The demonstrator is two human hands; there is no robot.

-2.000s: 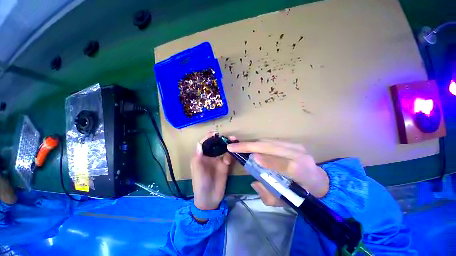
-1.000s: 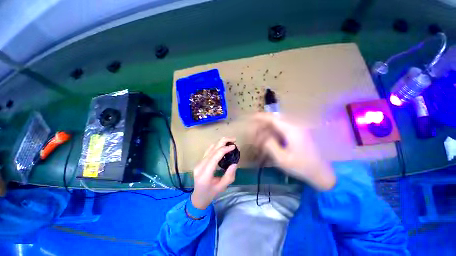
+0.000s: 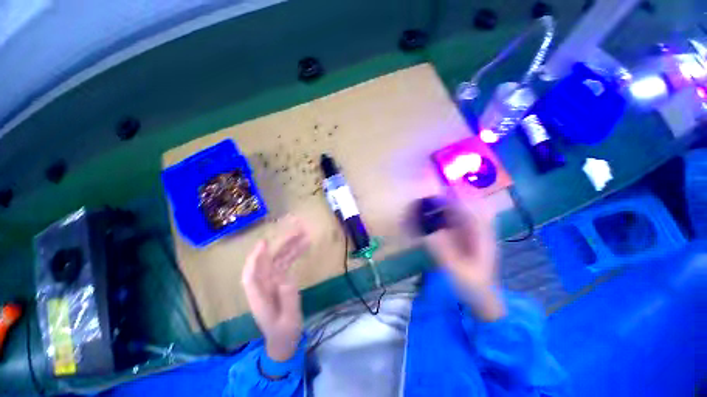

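Observation:
A round black unit is in my right hand, blurred by motion, just below and left of the glowing fixture. My left hand is empty with its fingers apart, over the near left part of the cardboard. The electric screwdriver lies on the cardboard between my hands, its black tip away from me and its cable end near me. The blue bin of small screws stands at the left of the cardboard, with loose screws scattered beside it.
The black box unit stands at the left, with an orange tool beyond it. Round black units, one of them, sit along the green surface. A gooseneck lamp, a second screwdriver and a second blue bin are at the right.
The screwdriver went from my right hand onto the cardboard. The black unit passed from my left hand to my right, which moved toward the fixture. My left hand opened. The view shifted right.

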